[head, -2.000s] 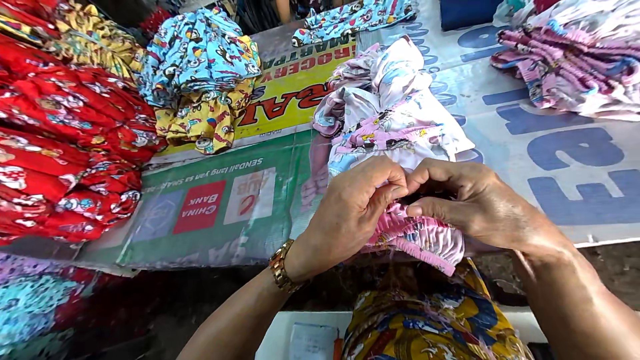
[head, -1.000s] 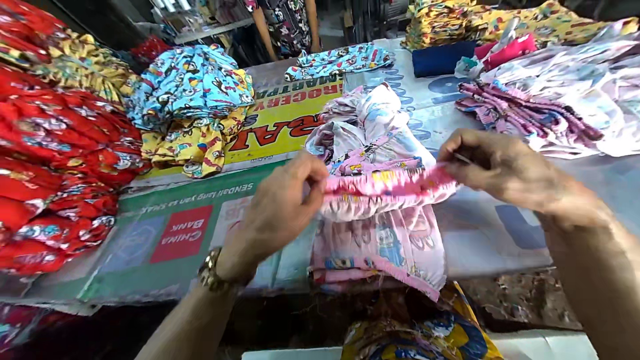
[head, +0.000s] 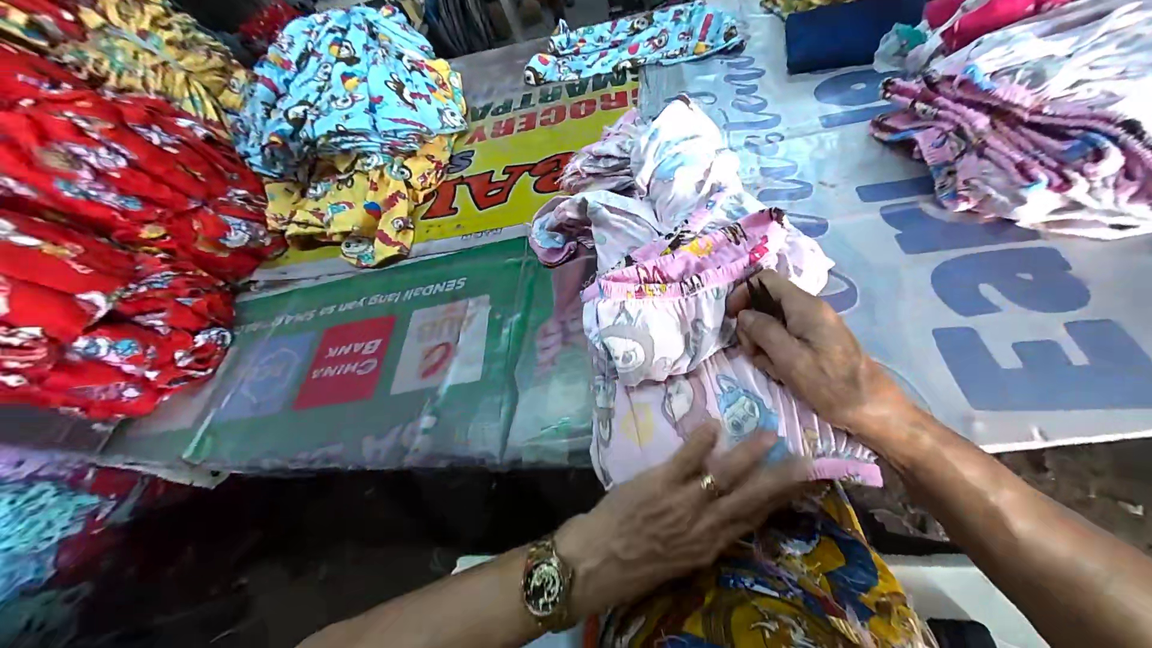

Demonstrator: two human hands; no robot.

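Observation:
A pale pink printed garment point(head: 661, 418) with gathered elastic lies over the table's near edge, in front of more white and pink printed cloth point(head: 688, 162). A pink elastic band point(head: 684, 274) of a bunched white piece stands up in the middle. My right hand point(head: 796, 346) is at the right end of this band, a small dark tool, its kind unclear, between thumb and fingers. My left hand point(head: 675, 504), with a ring and a gold-coloured watch point(head: 545, 583), lies blurred and flat over the garment's lower edge, its fingers spread.
Red printed garments point(head: 108, 234) are heaped at the left, blue point(head: 351, 85) and yellow point(head: 360, 202) ones beside them. Folded pink garments point(head: 1017, 144) and a dark blue bundle point(head: 850, 31) are at the right. Printed tarpaulin point(head: 360, 387) covers the table. Yellow patterned cloth point(head: 765, 594) lies at my lap.
The pink band was stretched between both hands a second ago. My left hand has let go of it and moved down to the garment's lower edge; my right hand stays near the band.

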